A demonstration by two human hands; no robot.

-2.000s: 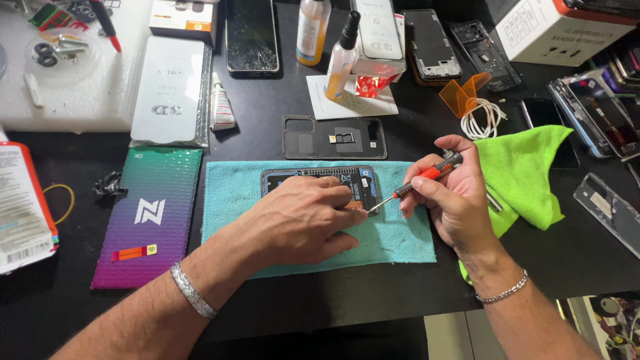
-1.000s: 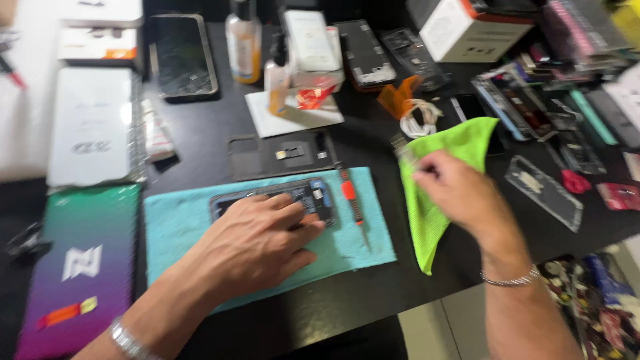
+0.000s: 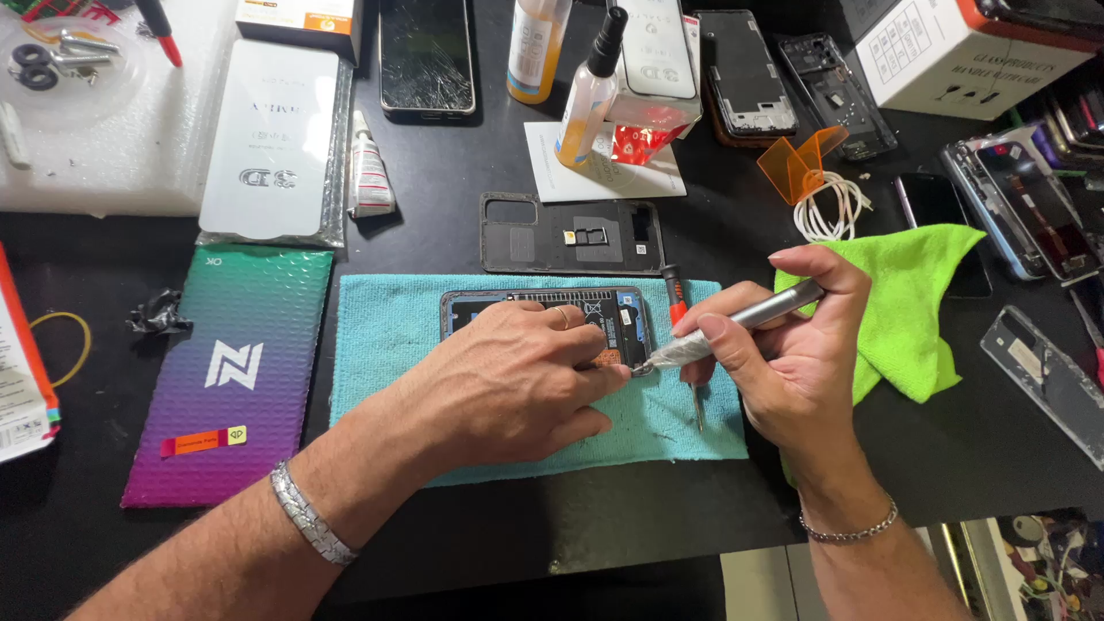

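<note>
An opened smartphone lies on a turquoise cloth, its inner parts facing up. My left hand rests over the phone's left and middle part, index fingertip at its lower right corner. In my right hand is a silver pen-like tool, probably tweezers, its tip at that same corner; the exact tip is hard to make out. A red and black screwdriver lies on the cloth right of the phone, partly behind my right fingers. Above the cloth lies a phone back cover with a SIM tray on it.
A green cloth lies at right, beside a coiled white cable. Spray bottles and a cracked phone stand or lie at the back. A purple-green padded envelope lies left. More phone parts crowd the right side.
My right hand held the red screwdriver at the phone, then was over the green cloth with the screwdriver laid down. Now it is back at the phone, holding the silver tool.
</note>
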